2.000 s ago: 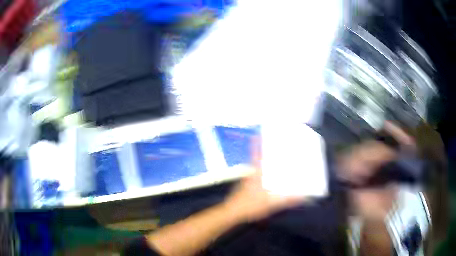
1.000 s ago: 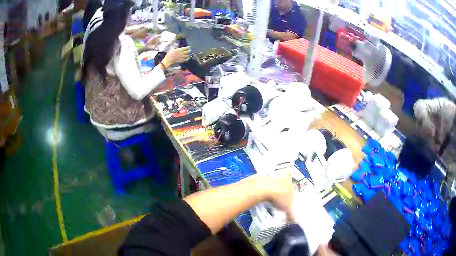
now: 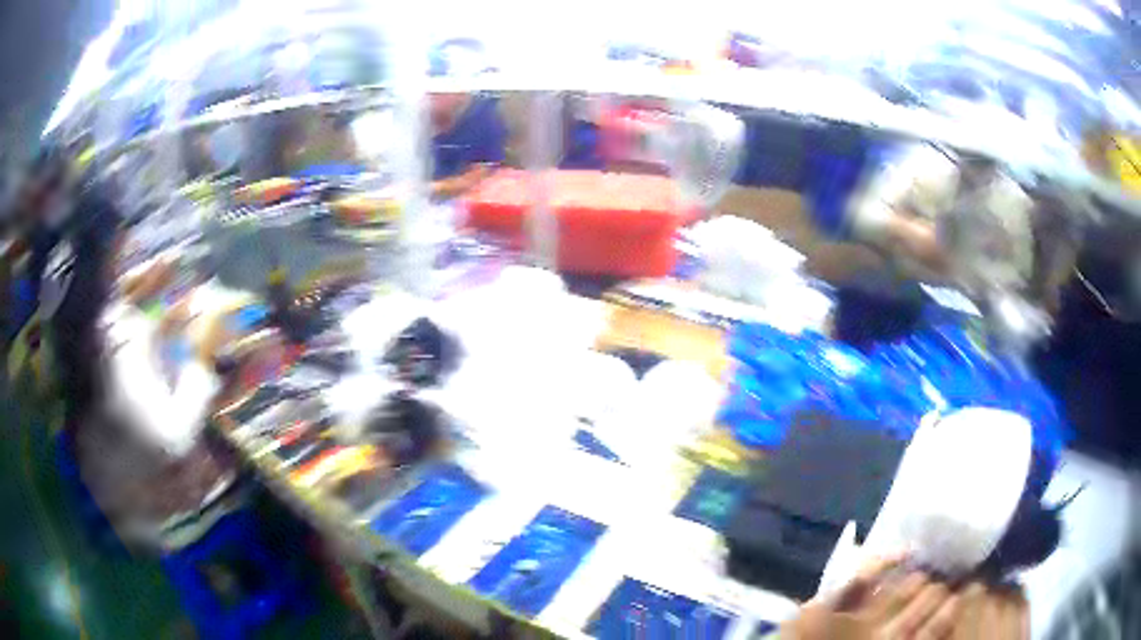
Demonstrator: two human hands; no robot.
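Observation:
A white rounded security camera (image 3: 961, 485) is at the lower right, blurred, with a dark part at its right side. My left hand (image 3: 876, 605) is at its lower end, cut off by the bottom edge, with its fingers closed against the white body. My right hand (image 3: 995, 611) shows only in part beside it, low and blurred; its grip is hidden.
Black foam pads (image 3: 813, 488) lie left of the camera, with blue battery packs (image 3: 801, 375) behind. Overexposed white parts (image 3: 526, 363) cover the mid bench. A red stack (image 3: 576, 219) stands behind. People sit at left and upper right.
The view has swung to the right. The bench parts and seated person now lie further left. Both hands are now at the lower right with the white camera raised between or above them.

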